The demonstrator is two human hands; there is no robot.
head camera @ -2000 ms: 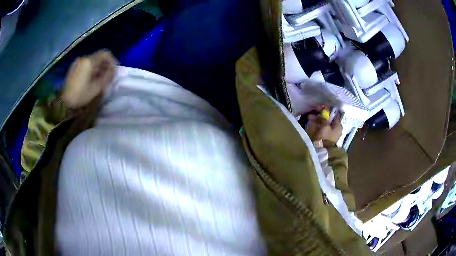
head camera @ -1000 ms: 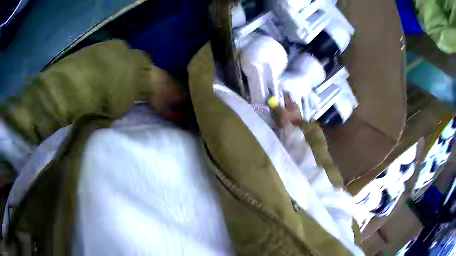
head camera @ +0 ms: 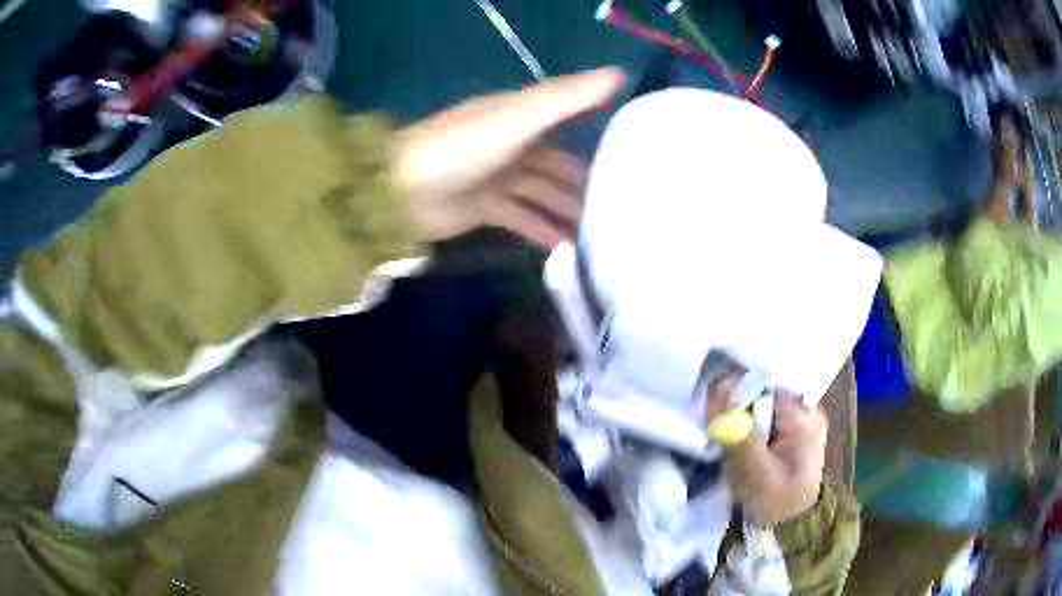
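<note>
A large glossy white camera unit [head camera: 710,233] is held up in front of me, over the edge of the green bench and the carton. My right hand [head camera: 783,460] grips its lower end, with a yellow handle [head camera: 730,426] also in the fist; the tool's shaft is not clear. My left hand [head camera: 507,157] is blurred, fingers extended, just left of the unit, and holds nothing. Red, green and orange leads [head camera: 687,49] with small white plugs lie beyond the unit's top.
Black round housings [head camera: 105,99] with wires sit on the green bench [head camera: 408,52] at the upper left. More white units [head camera: 670,506] lie in the carton below. Another person's yellow-green sleeve [head camera: 978,309] and hand show at the right.
The view has swung up to the bench. My right hand has lifted a white unit from the carton. My left hand has moved from my lap up beside it.
</note>
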